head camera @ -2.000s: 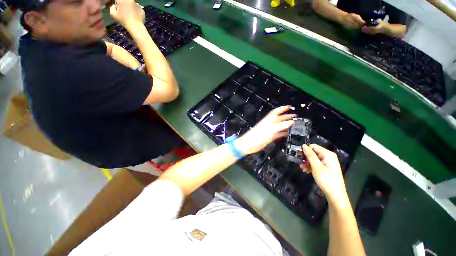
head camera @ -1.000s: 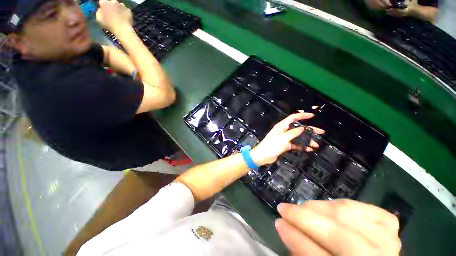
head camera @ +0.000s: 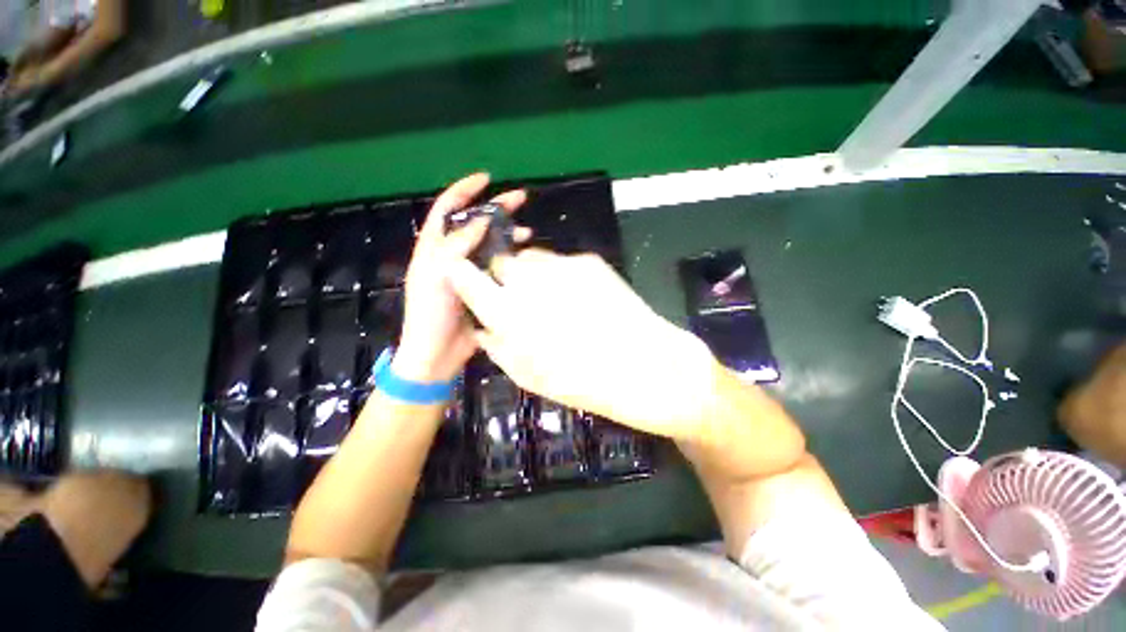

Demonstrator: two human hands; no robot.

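A small dark phone housing (head camera: 496, 235) is held above the black blister tray (head camera: 287, 352). My left hand (head camera: 435, 278) is wrapped around it from the left, with a blue band on the wrist. My right hand (head camera: 562, 324) lies over its near end, fingertips against it, and hides most of it. Whether my right hand holds another small part cannot be seen. Dark parts (head camera: 556, 447) lie in the tray's near right pockets.
A black smartphone (head camera: 731, 315) lies right of the tray. Farther right are a white charger (head camera: 908, 317) with looped cord, tiny loose bits and a pink fan (head camera: 1031, 531). Another person's arm (head camera: 93, 512) is at left. The green conveyor (head camera: 371, 136) carries scattered phones.
The view has swung to the right. My right hand, earlier close to the camera and away from the housing, is now at the housing together with my left hand.
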